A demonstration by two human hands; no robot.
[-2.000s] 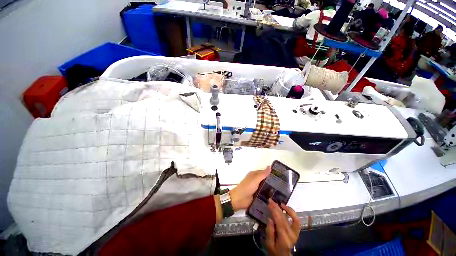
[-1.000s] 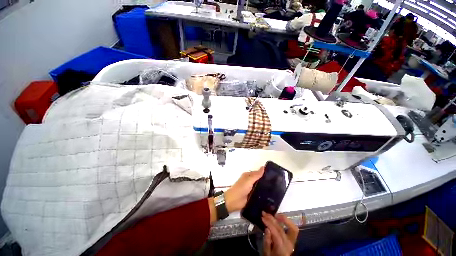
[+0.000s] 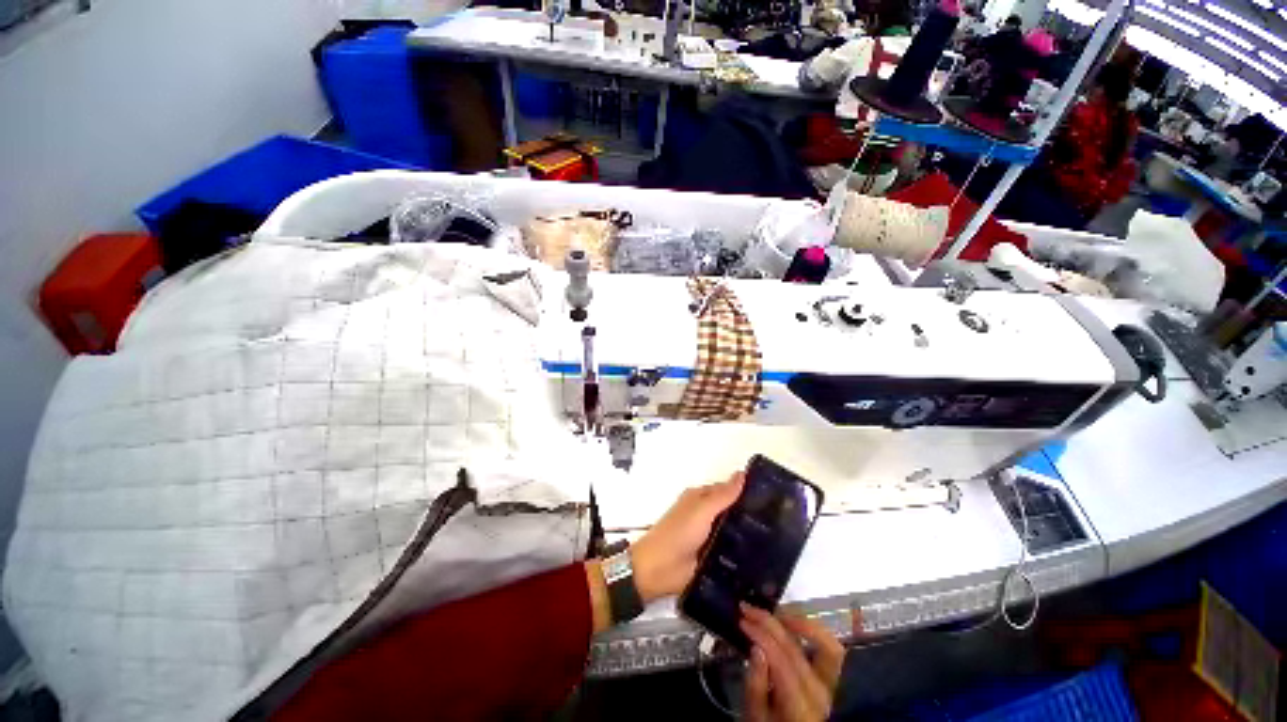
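My left hand [image 3: 678, 547] holds a black smartphone [image 3: 754, 547] above the front of the machine table. The phone's screen is dark with faint content. My right hand [image 3: 793, 663] is at the phone's lower end, fingertips at the screen, its lower part cut off by the picture's edge. A white cord hangs below the phone. The white quilted sheet [image 3: 240, 451] with stitched squares lies left of the needle and partly under my left sleeve. Its dark seam edge [image 3: 402, 564] runs diagonally. The presser foot [image 3: 621, 446] is at the sheet's right side.
The white sewing machine head [image 3: 903, 332] has a checked scrap [image 3: 727, 353] draped over it. Behind are a trough with bagged items, a cream thread cone [image 3: 892, 229] and a thread stand. Blue bins and a red stool [image 3: 102, 292] stand at the left. People work at tables farther back.
The phone screen has gone from a bright page to dark with faint content. The camera view has shifted slightly. The quilted sheet lies as before.
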